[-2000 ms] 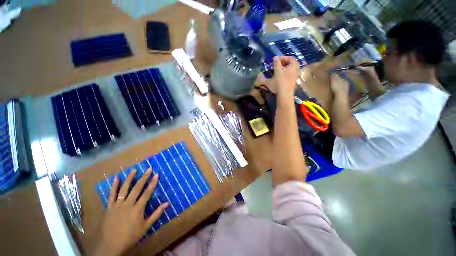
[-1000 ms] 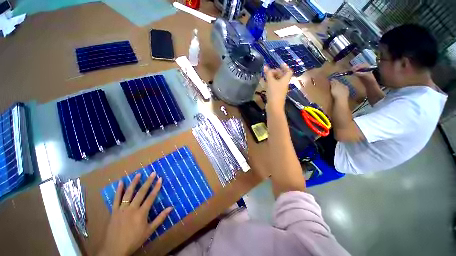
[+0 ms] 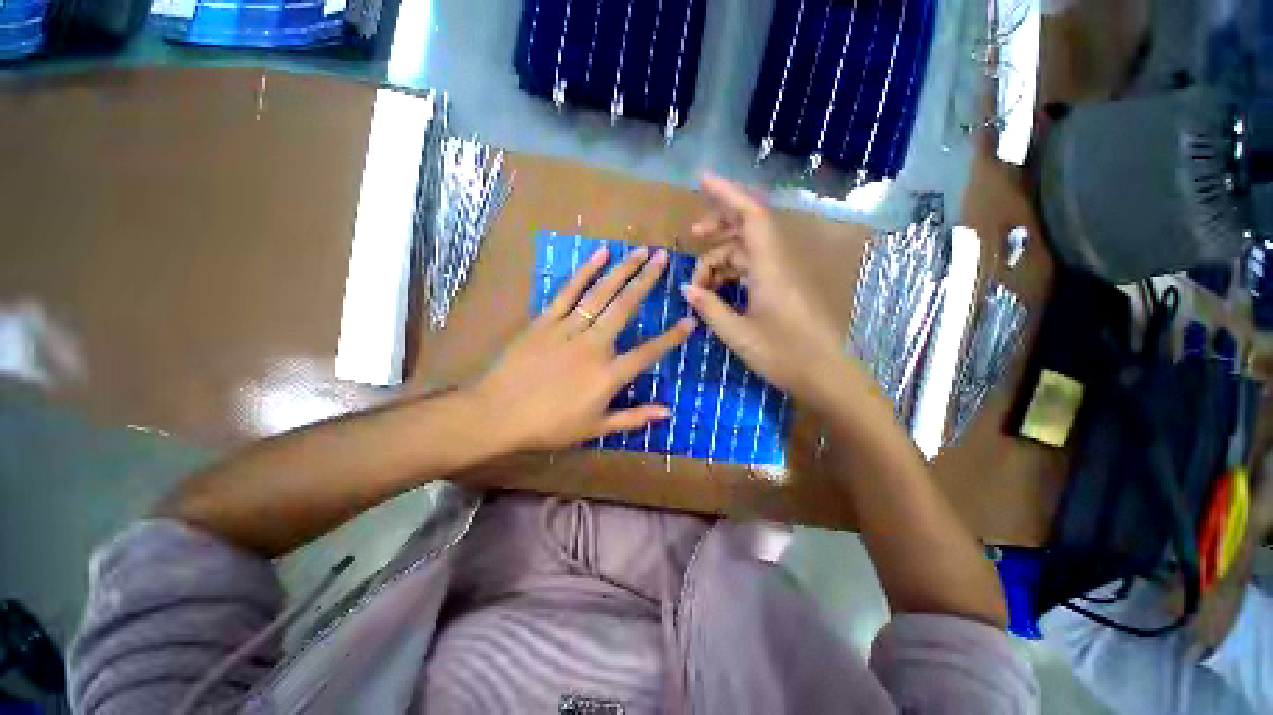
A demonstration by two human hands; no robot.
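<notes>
The bright blue cell panel (image 3: 729, 408) lies on the brown tabletop in front of me, with thin silvery lines and short wire ends at its edges. My left hand (image 3: 561, 366) rests flat on its left and middle part, fingers spread, a ring on one finger, holding nothing. My right hand (image 3: 761, 300) is over the panel's upper right part, thumb and fingertips curled close together near my left fingertips. I cannot tell whether anything thin is between them. The hands hide part of the panel.
White bars (image 3: 377, 238) and wire bundles (image 3: 466, 210) flank the panel on both sides. Dark cell stacks (image 3: 610, 56) lie behind on a grey sheet. At right are a grey ribbed cylinder (image 3: 1138, 182), a black stand with a yellow patch (image 3: 1051, 407), cables and red-yellow handles (image 3: 1226, 524).
My right hand has come back from the far right, beside the grey cylinder, to over the panel. My left hand is still on the panel. The view has turned left and downward.
</notes>
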